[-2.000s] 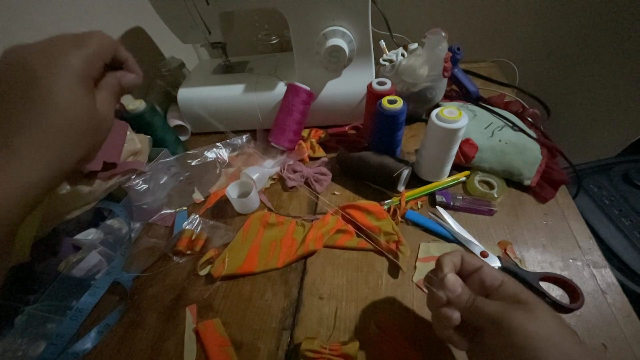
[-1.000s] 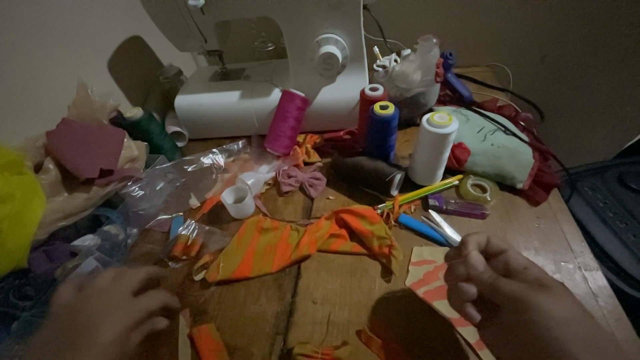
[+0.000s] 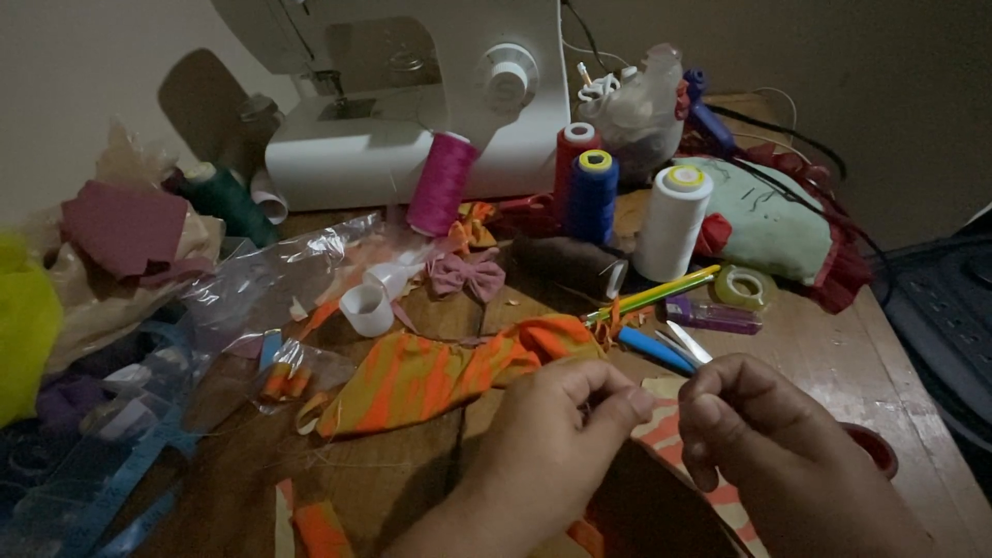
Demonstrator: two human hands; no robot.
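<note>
My left hand is at the lower middle, thumb and forefinger pinched together; whatever is between them is too small to make out. Close to its right, my right hand has its fingertips closed too, and no thing shows plainly in them. An orange and olive patterned cloth piece lies just beyond my left hand. Under and between the hands is a pale cloth with orange stripes. Scissors lie partly hidden behind my right hand, one red-lined handle loop showing beside it.
A white sewing machine stands at the back. Before it are magenta, blue and white thread cones. A pink bow, pencils, a tape roll and a purple lighter lie about. Plastic and fabric scraps crowd the left.
My left hand has come from the left side to the middle, close to my right hand. The striped pale cloth shows more than two seconds ago.
</note>
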